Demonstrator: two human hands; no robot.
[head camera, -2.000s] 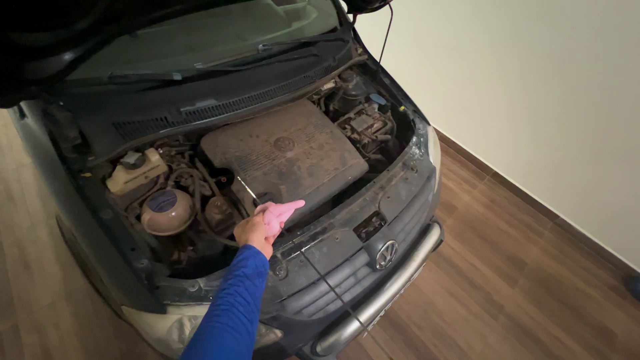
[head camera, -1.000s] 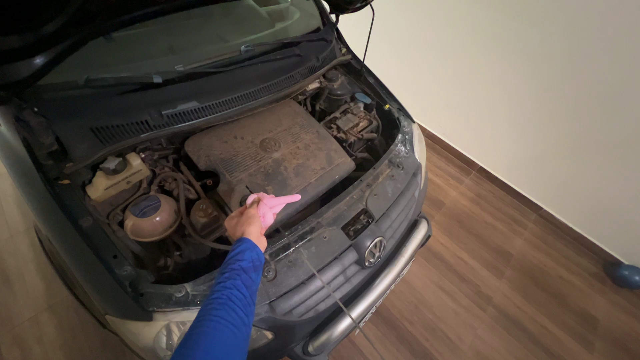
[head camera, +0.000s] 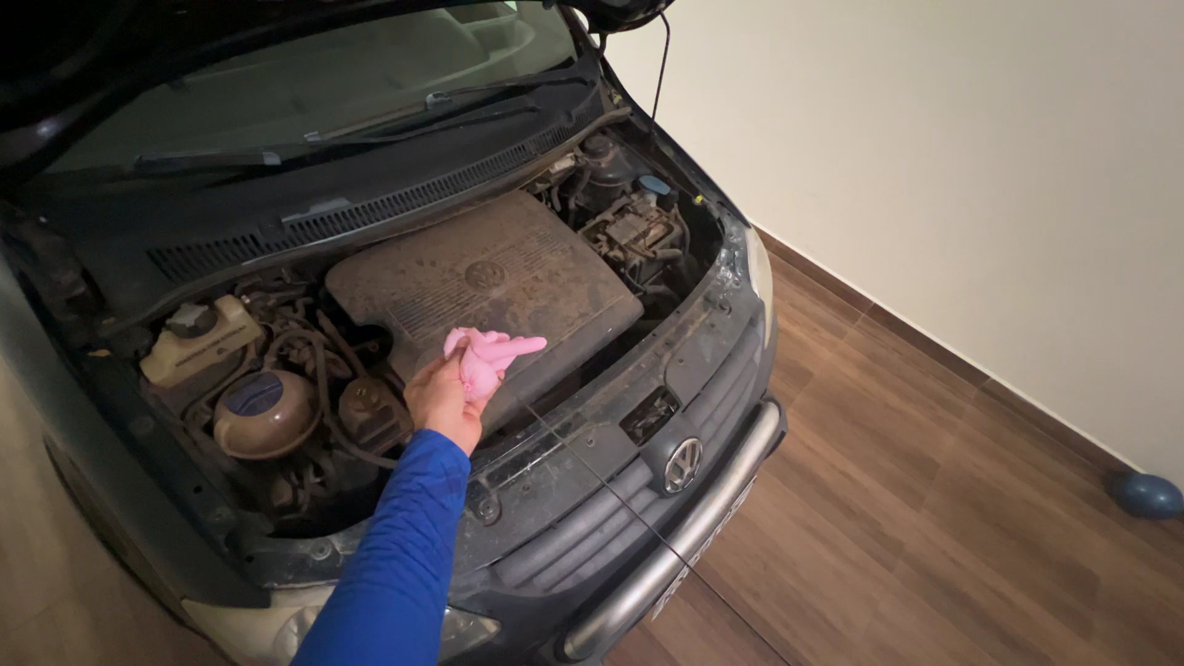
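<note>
My left hand (head camera: 446, 400), at the end of a blue sleeve, grips a bunched pink cloth or glove (head camera: 486, 363). It is over the front left part of the dusty plastic engine cover (head camera: 518, 268), whose raised round emblem shows. Left of the hand are a round coolant expansion tank (head camera: 268, 427) with a blue cap and a brake fluid reservoir (head camera: 199, 347) with a dark cap. A thin dark rod or cord (head camera: 638, 513) runs from near the cover's front edge down past the grille. My right hand is out of view.
The raised hood (head camera: 83, 55) is overhead. The battery area (head camera: 638, 231) lies at the right of the engine bay, near a blue cap. In front are the Volkswagen grille badge (head camera: 683, 464) and a metal bumper bar (head camera: 675, 546). A blue ball-like object (head camera: 1147, 495) rests by the wall.
Two seconds ago a thin shiny strip showed just above my left hand; it is not visible now. The hand still grips the pink item.
</note>
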